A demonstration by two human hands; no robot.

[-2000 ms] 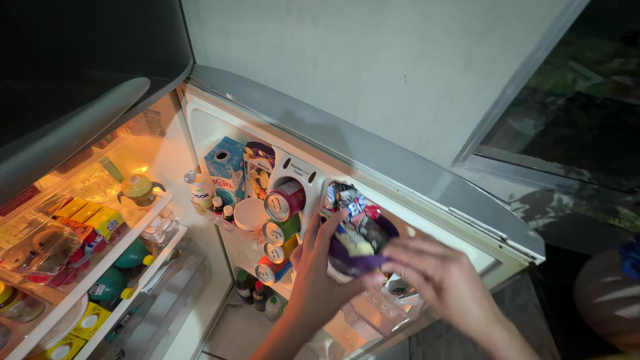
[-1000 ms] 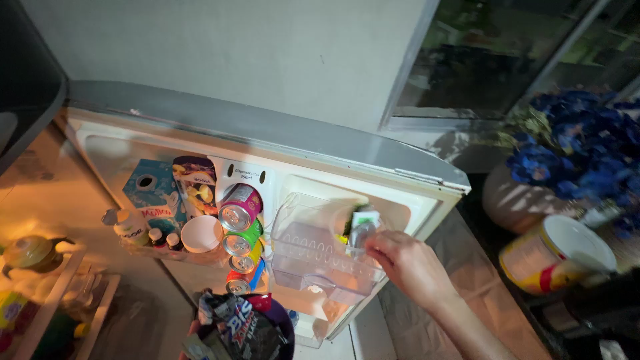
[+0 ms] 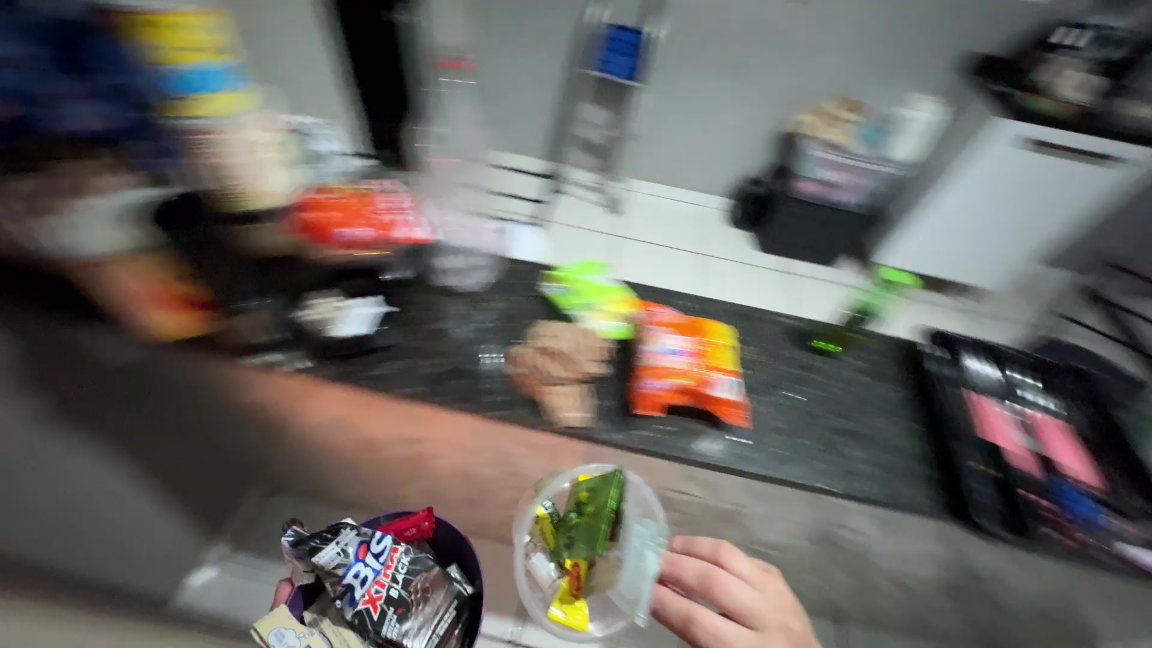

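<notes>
My right hand (image 3: 729, 594) grips the side of a clear plastic cup (image 3: 531, 589) that holds small wrapped sweets, green and yellow. To its left is a purple bowl (image 3: 468, 558) packed with snack wrappers, a black Bis Xtra pack (image 3: 387, 580) on top and a red wrapper (image 3: 412, 526) at the rim. Only a fingertip of my left hand (image 3: 283, 591) shows at the left side of that bowl, holding it. Both containers are in front of the edge of a dark counter.
On the dark stone counter (image 3: 774, 450) lie an orange snack bag (image 3: 688, 364), a green bag (image 3: 589, 297), a brown item (image 3: 558, 364) and a red packet (image 3: 360, 216). A clear bottle (image 3: 459, 180) stands behind; a black cutlery tray (image 3: 981, 450) is at the right. The view is blurred.
The view has swung from the open fridge door to the counter. My right hand, earlier at the door's clear bin, now holds the cup beside the purple bowl.
</notes>
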